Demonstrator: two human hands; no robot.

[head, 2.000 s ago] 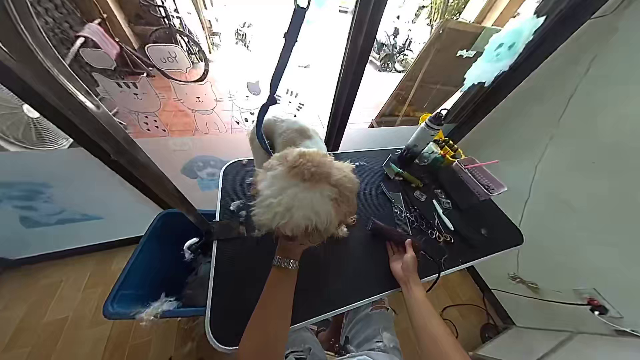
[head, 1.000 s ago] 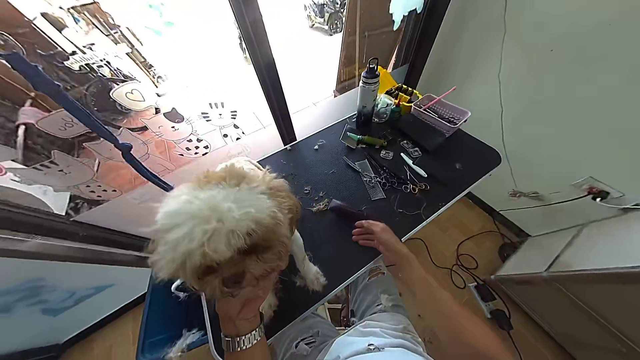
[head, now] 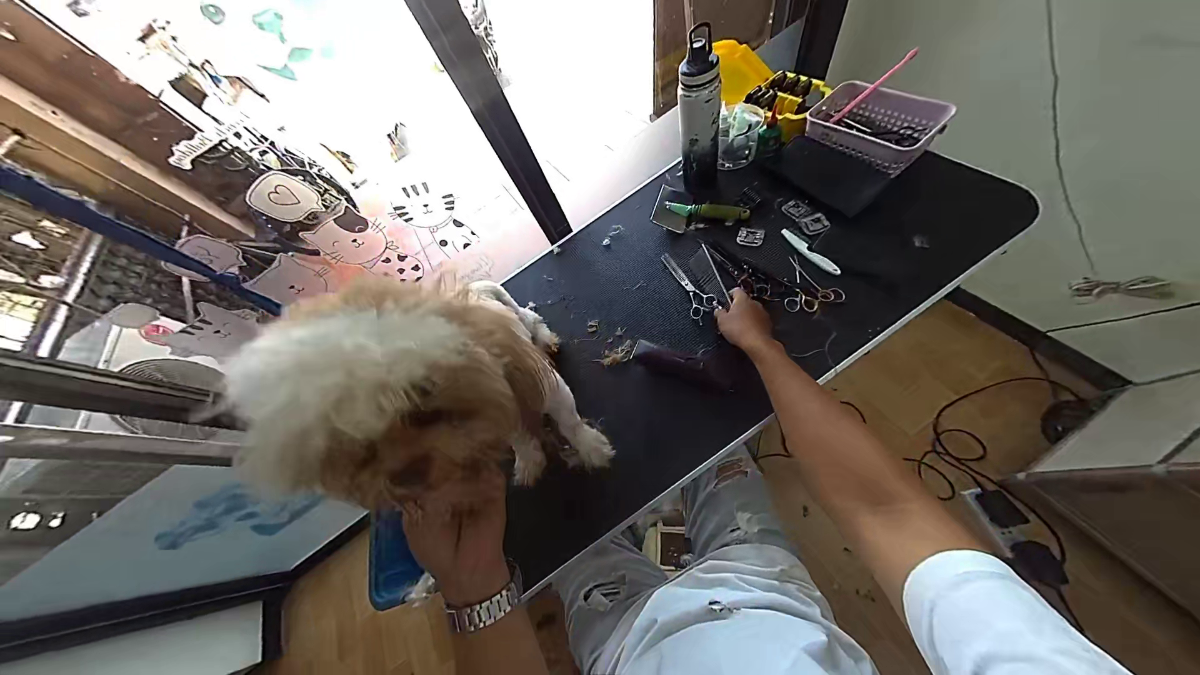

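A curly white and tan dog [head: 394, 394] sits on the black grooming table's left part. My left hand [head: 459, 525], with a metal-banded watch at the wrist, cups the dog's muzzle and chin from below. My right hand [head: 747, 322] is at a metal comb [head: 715, 274] among the tools; its fingers seem closed round the comb's lower end. Just left of it lie thinning shears [head: 689, 289], and to its right are more scissors [head: 814, 294]. A dark hair clipper [head: 684, 364] lies below my right hand, near a tuft of cut hair [head: 617, 353].
Farther back on the grooming table [head: 600, 469] are a slicker brush [head: 708, 211], a white-handled tool [head: 811, 252], a bottle [head: 699, 112] and a pink basket [head: 881, 122]. A blue leash [head: 141, 234] stretches along the left. A blue bin [head: 392, 561] is below the table; cables lie on the floor.
My right hand has left the clipper's side and reached farther in among the scissors and comb. My left hand stays under the dog's muzzle. The view has swung right and closer.
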